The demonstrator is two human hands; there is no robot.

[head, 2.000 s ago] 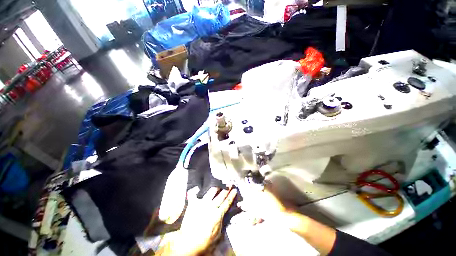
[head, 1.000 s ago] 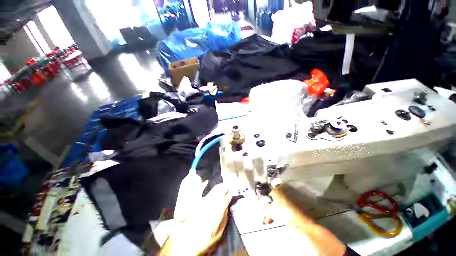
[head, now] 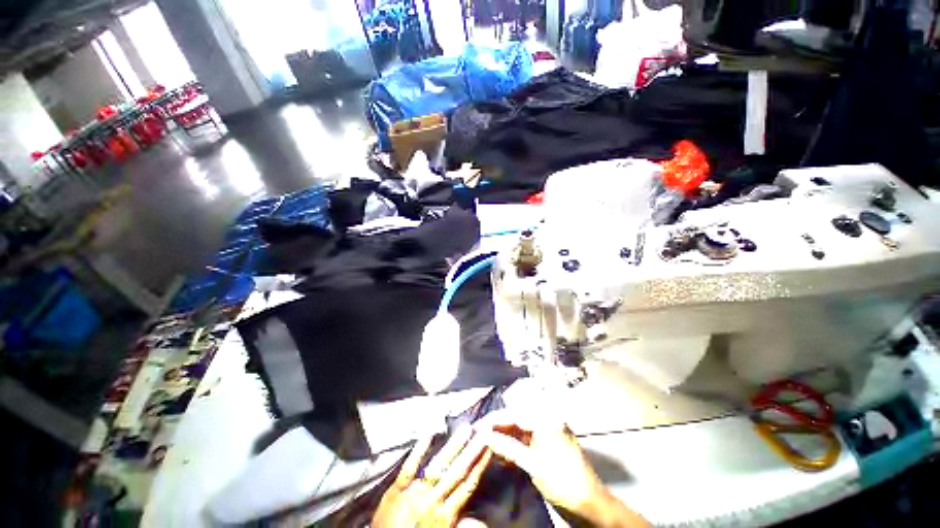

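Note:
The black garment (head: 361, 330) with grey and white parts lies spread left of the sewing machine (head: 660, 268) and runs under both hands. My left hand (head: 438, 485) lies on the cloth in front of the needle area, fingers extended. My right hand (head: 551, 464) is beside it, its fingertips touching or nearly touching my left fingers on the dark cloth. The presser foot area (head: 567, 356) is just beyond my hands. Whether either hand pinches the cloth cannot be told. Overexposure hides finger detail.
The white lamp or air fitting (head: 440, 351) hangs on its blue tube left of the machine head. Red and yellow scissors (head: 796, 423) lie under the arm, beside the teal parts tray (head: 888, 443). Black cloth, a cardboard box (head: 417, 139) and blue plastic (head: 454, 88) are behind.
Both hands have come nearer the table's front edge, and my right hand has moved left, out from beside the needle, to meet my left hand. The view has shifted, showing more cloth.

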